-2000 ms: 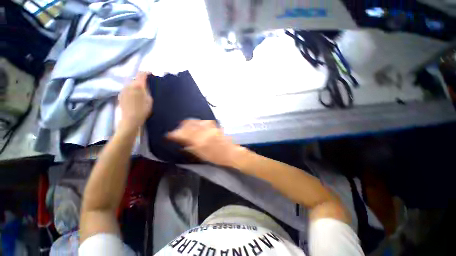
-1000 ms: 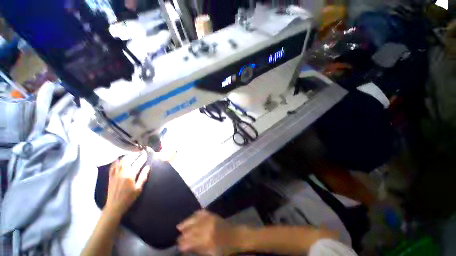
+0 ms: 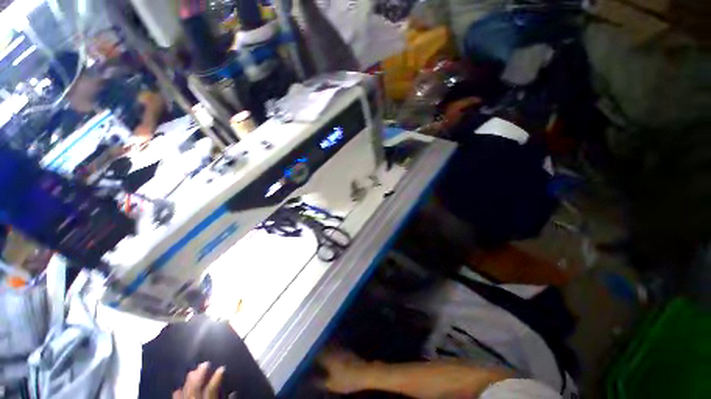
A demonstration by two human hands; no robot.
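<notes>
A black panel [image 3: 199, 351] lies at the needle end of the white sewing machine [image 3: 257, 187], its upper edge by the brightly lit presser foot area. My left hand [image 3: 201, 382] is cut off by the bottom edge; only its fingers show, slightly apart, resting on top of the black panel. My right hand [image 3: 334, 371] is blurred and in shadow below the table's front edge, right of the panel; whether it holds anything cannot be told.
Scissors [image 3: 332, 243] and dark cords lie right of the needle. Grey pieces [image 3: 74, 354] are heaped at left. A ruler strip [image 3: 335, 292] runs along the front edge. A black pile [image 3: 491, 187] is beyond the table end. A green basket [image 3: 663, 362] stands at lower right. Another person's arm [image 3: 148, 113] shows behind.
The view has swung right, so the machine and panel appear farther left and lower. My left hand is now mostly out of the picture. My right hand is now off the panel, below the table edge.
</notes>
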